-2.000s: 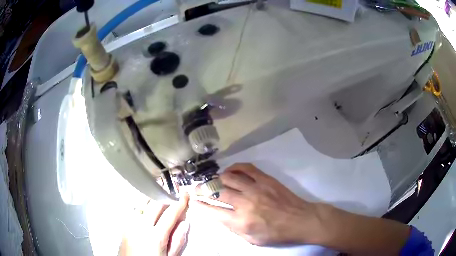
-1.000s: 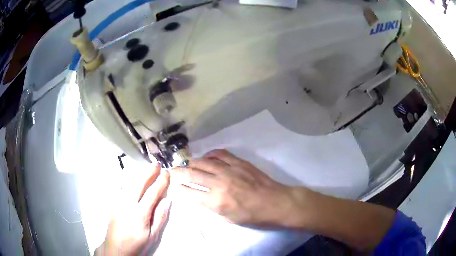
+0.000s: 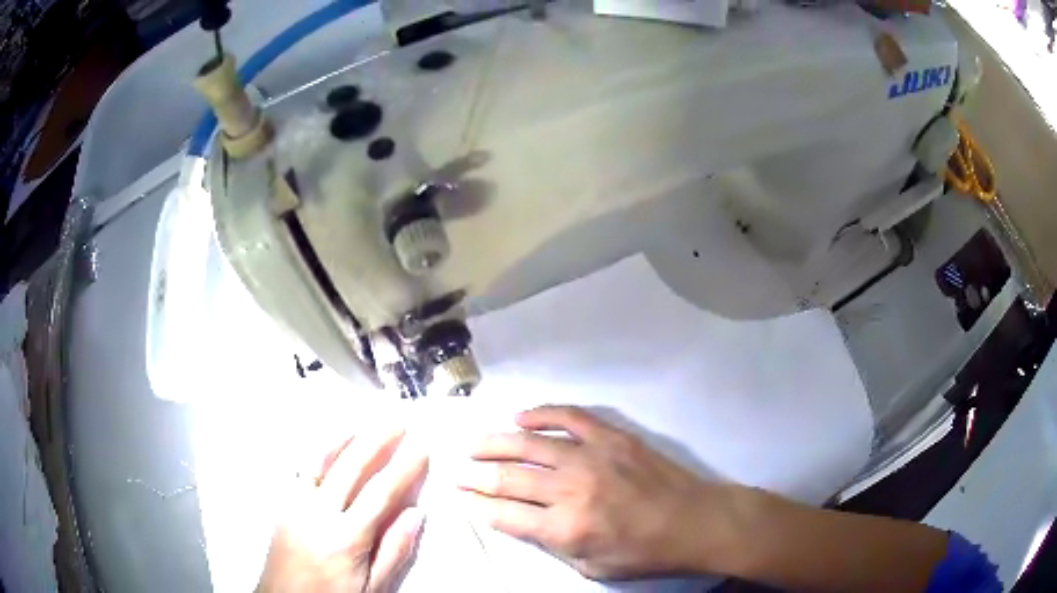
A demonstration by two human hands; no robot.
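A white fabric panel (image 3: 695,371) lies under the machine head and spreads right; its left part is lost in glare. The cream sewing machine (image 3: 603,151) stands over it, with the presser foot and needle area (image 3: 406,376) low on its left end. My left hand (image 3: 348,510) lies on the fabric just below the foot, fingers spread, partly washed out by glare. My right hand (image 3: 591,492) rests flat on the fabric to the right of it, fingers slightly apart, away from the foot. A thin dark line shows on the fabric between the hands.
Orange-handled scissors (image 3: 971,162) lie right of the machine, near a dark patterned patch (image 3: 974,278). A tension dial (image 3: 420,243) sticks out of the head. A white box (image 3: 661,9) sits at the top edge. A blue tube (image 3: 272,58) curves behind the head.
My right hand has drawn back from the presser foot, towards me, and its fingers have flattened on the fabric. My left hand sits slightly lower relative to the foot. The camera view has also shifted.
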